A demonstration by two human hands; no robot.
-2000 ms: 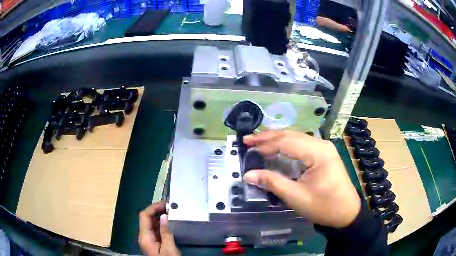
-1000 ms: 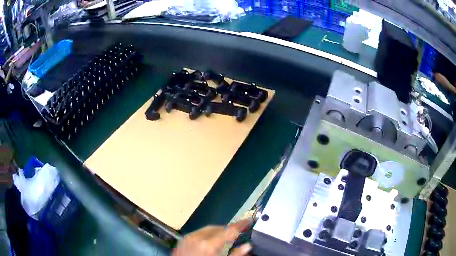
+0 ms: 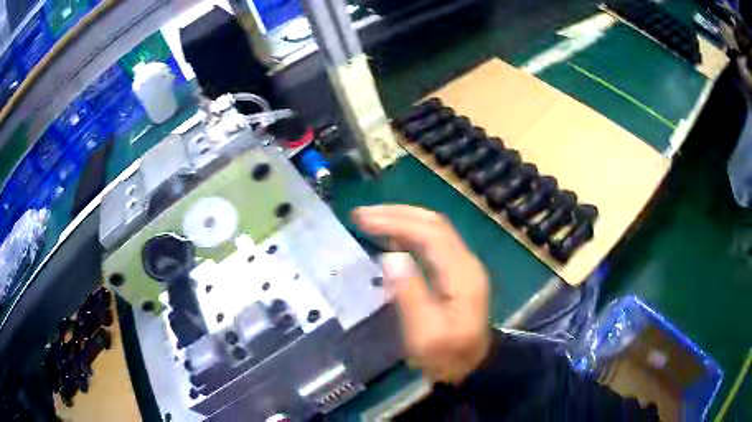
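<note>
The silver press fixture point(image 3: 330, 268) stands on the bench at the left of the view. A black body point(image 3: 183, 305) lies in its nest, with its wider head at the dark round opening of the yellow-green mounting plate point(image 3: 249, 191). My right hand point(image 3: 441, 288) is over the fixture's right edge, slightly blurred, fingers apart and thumb out, with nothing seen in it. My left hand is not in view. On the right cardboard sheet point(image 3: 536, 107), several black bodies point(image 3: 503, 177) lie in one neat slanting row.
More black bodies point(image 3: 78, 346) lie on the left cardboard sheet point(image 3: 115, 371). A metal post point(image 3: 354, 91) rises behind the fixture, near a blue fitting point(image 3: 314, 163) and hoses. A blue plastic-lined crate point(image 3: 660, 363) is at lower right. A white bottle point(image 3: 154, 92) stands behind.
The view has swung from the left board to the right board. The hand seen near the fixture's left side has left the view. My right hand has come into view, open. The body remains in the nest.
</note>
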